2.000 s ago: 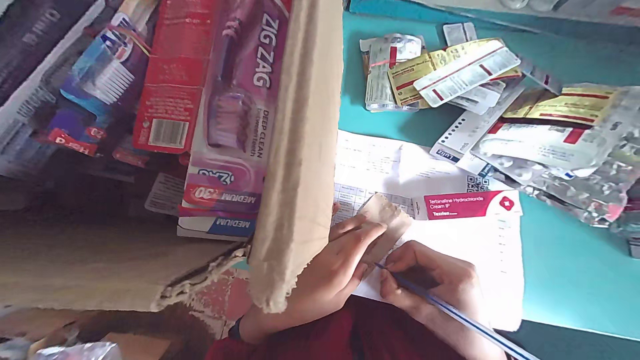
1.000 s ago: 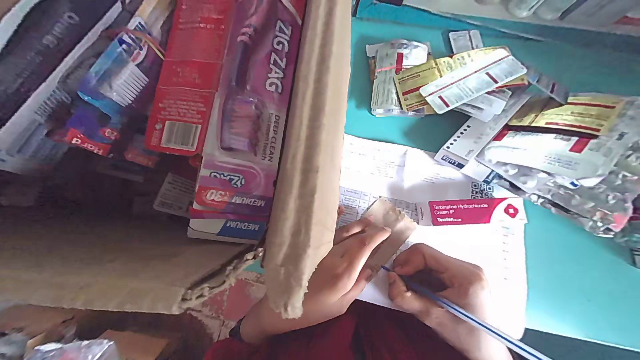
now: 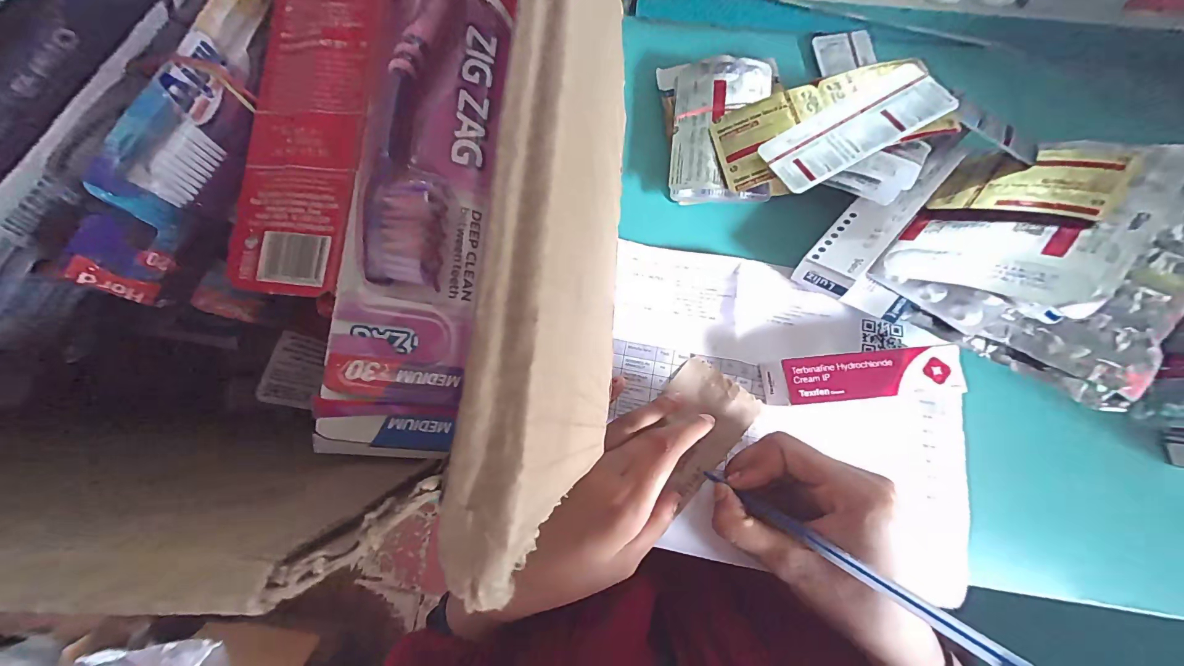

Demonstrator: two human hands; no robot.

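Note:
My right hand (image 3: 823,518) grips a blue-and-white ballpoint pen (image 3: 860,560), its tip at the edge of a small piece of brown cardboard (image 3: 717,416). Spread flat, my left hand (image 3: 615,481) presses on that piece; the wrist is partly behind a carton flap. Under both lie white printed paper sheets (image 3: 925,462) on the teal tabletop. A red-and-white Terbinafine cream box (image 3: 860,375) rests on the sheets just above my right hand.
A torn cardboard carton (image 3: 546,231) with packaged toothbrushes (image 3: 416,203) and a red box (image 3: 301,139) fills the left side, close to my left hand. Tablet blister strips (image 3: 860,129) and a clear plastic bag of medicine packs (image 3: 1036,268) lie on the teal table (image 3: 1064,499) at the right.

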